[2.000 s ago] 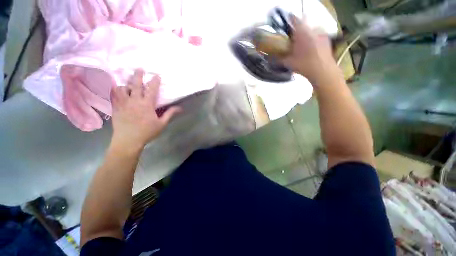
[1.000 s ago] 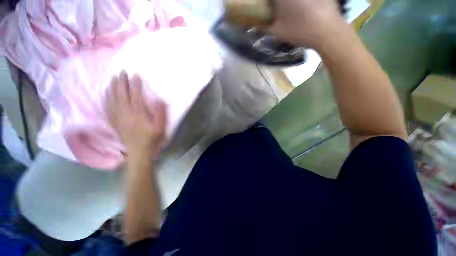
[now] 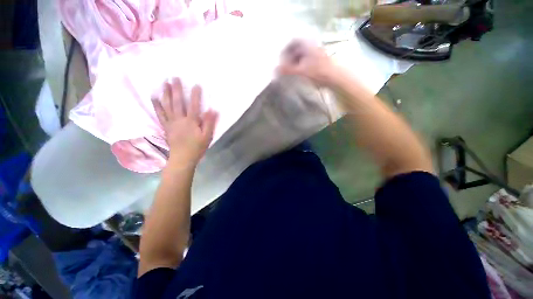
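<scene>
A pale pink garment [image 3: 123, 76], nearly white in glare, lies over the pressing board [image 3: 87, 181]. Its bunched folds are at the far left. My left hand [image 3: 186, 125] lies flat on the garment with fingers spread. My right hand [image 3: 307, 61] is blurred at the garment's right near edge; its fingers look curled, and whether they hold cloth cannot be told. The steam iron [image 3: 409, 38] with its tan handle stands at the board's right end, with no hand on it. A wrinkled, stained beige board cover [image 3: 280, 120] shows below the garment's near edge.
The board's rounded end is at the left. A dark cable [image 3: 66, 76] runs along the far left side. Blue cloth [image 3: 96, 268] lies below left. A black metal stand [image 3: 461, 163], a cardboard box [image 3: 522, 166] and floral cloth [image 3: 502, 219] are at the right.
My right hand has let go of the iron, now resting at the right, and has moved left to the garment's edge. My left hand remains on the garment. The view has shifted.
</scene>
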